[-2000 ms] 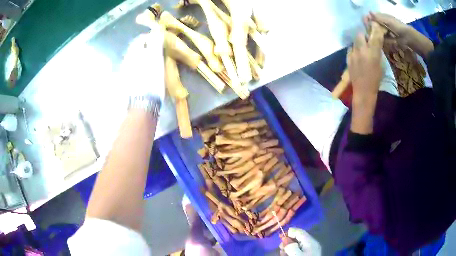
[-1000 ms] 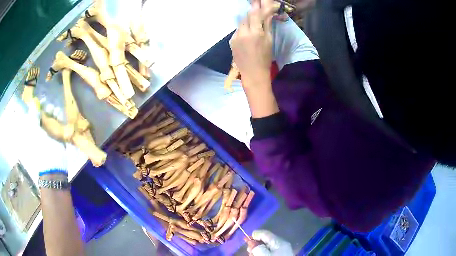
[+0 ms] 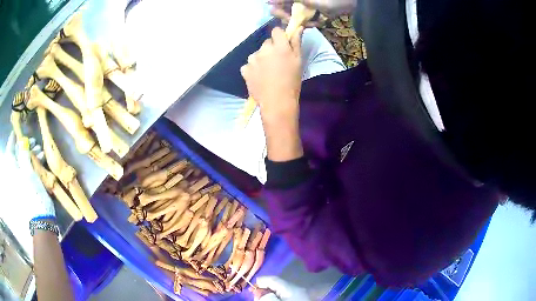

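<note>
Long tan leg-shaped parts (image 3: 91, 76) with knobby middles and some dark-banded ends lie piled on the metal bench. My left hand (image 3: 22, 185), in a white glove and washed out by glare, is at the left edge with its fingers over the middle of the leftmost long part (image 3: 57, 189). That part's lower end reaches the bench edge. My right hand (image 3: 280, 289), also white-gloved, is cut off by the bottom edge. It holds a thin pale stick (image 3: 248, 282) beside the crate; its tip is hard to make out.
A blue crate (image 3: 117, 246) below the bench edge holds many small tan parts (image 3: 194, 220). A person in a purple top (image 3: 376, 176) sits at the right, holding a tan part. Another blue crate stands at lower right (image 3: 358, 289). Green surface (image 3: 20, 26) at upper left.
The view has shifted right, so bench and crate sit further left. My left hand has brought a long part beside the pile's left side. My right hand still holds the stick, now lower in view.
</note>
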